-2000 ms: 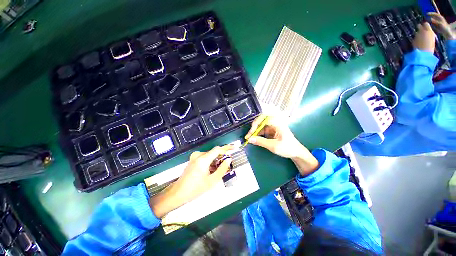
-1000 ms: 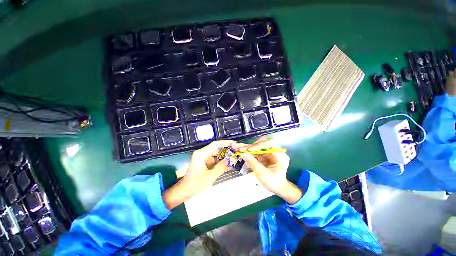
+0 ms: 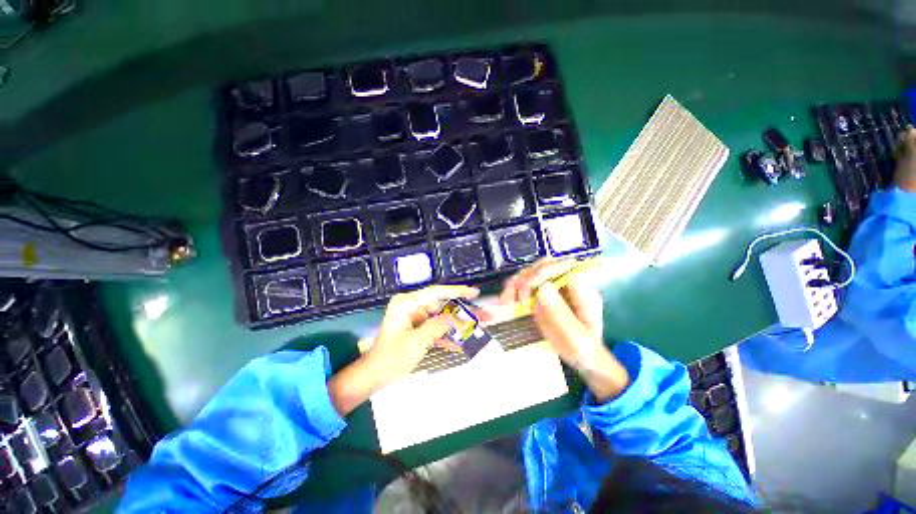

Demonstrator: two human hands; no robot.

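Note:
My left hand [image 3: 407, 326] holds an open square electronic unit [image 3: 463, 323], dark-rimmed with gold and white on its inner side. A dark and pale tab [image 3: 480, 345] hangs from its lower right edge. My right hand [image 3: 565, 306] holds a slim yellow tool [image 3: 564, 282], just right of the unit; its tip is too blurred to place. Both hands are over a pale strip sheet [image 3: 467, 403] with grey-brown stripes along its upper part. The black blister tray [image 3: 237, 216] lies beyond my hands with dark square units in its pockets.
A striped sheet [image 3: 663, 181] lies slanted right of the tray. Loose dark units [image 3: 771, 161] and a white power strip [image 3: 798, 284] with cable are farther right, beside another person's blue sleeve [image 3: 884, 271]. A grey bar [image 3: 90, 251] with black cables and another tray [image 3: 60, 402] are at left.
The view has shifted from the earliest frame. Since one second ago, my right hand and the yellow tool have moved right, away from the unit, and the unit's gold inner side now shows more clearly.

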